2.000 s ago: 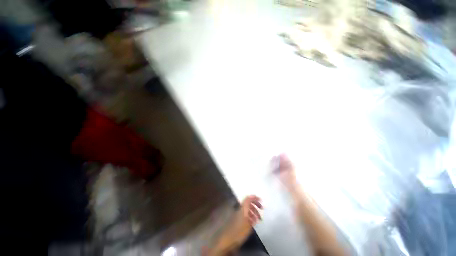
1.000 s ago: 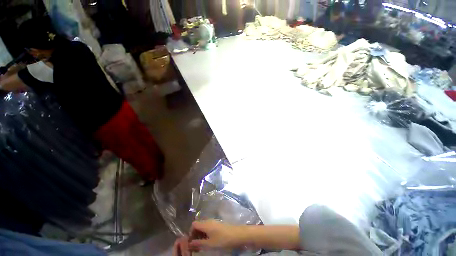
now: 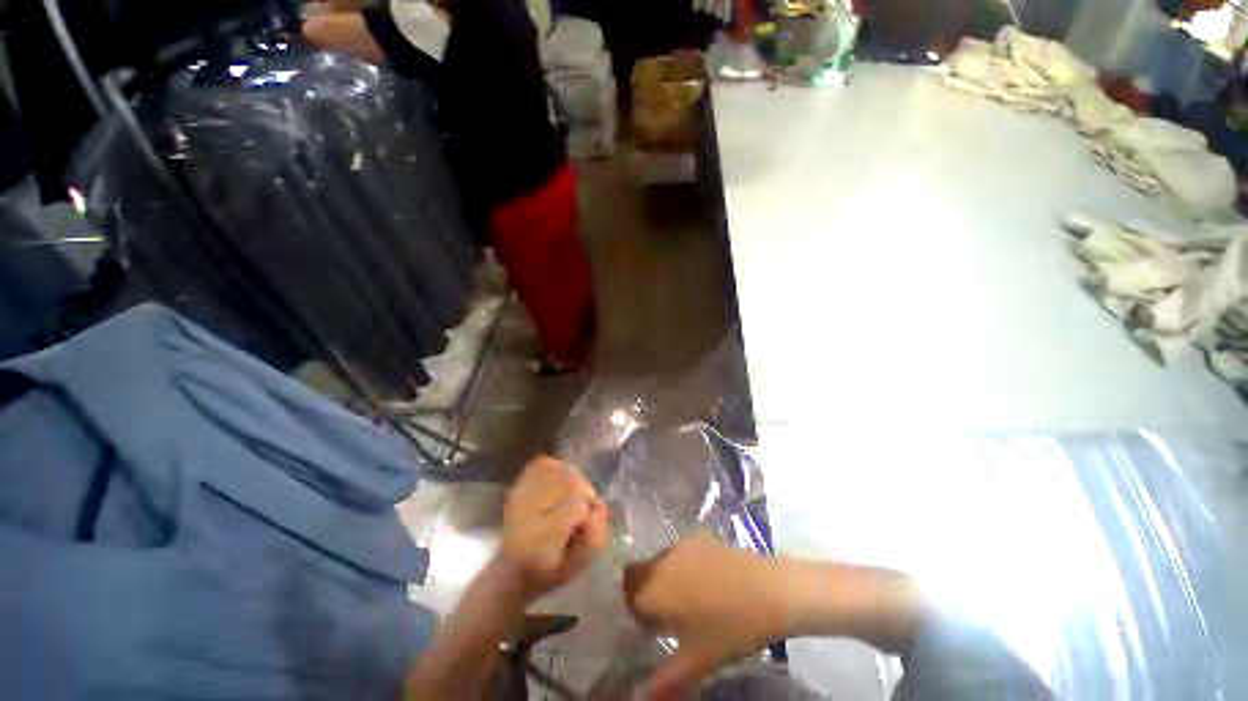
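A clear plastic garment bag [image 3: 671, 473] hangs at the table's near left edge, in front of me. My left hand [image 3: 557, 520] is closed on the film at its left side. My right hand [image 3: 705, 596] is closed on it just to the right, the two hands close together. The bag's lower part is hard to make out. A light blue shirt [image 3: 205, 507] hangs at the left, with no bag over it. A dark curved piece [image 3: 534, 633], perhaps a hanger, shows below my left hand.
A white table [image 3: 876, 247] runs along the right. It holds flat poly bags [image 3: 1095, 548] and beige fabric [image 3: 1163, 274]. A person in black top and red trousers [image 3: 545, 253] stands beyond, by bagged dark garments [image 3: 301, 206]. Metal rack legs stand on the floor.
The view has turned left, bringing the blue shirt further in. My left hand has come into view, beside my right hand at the bag. The flat poly bags now show at lower right.
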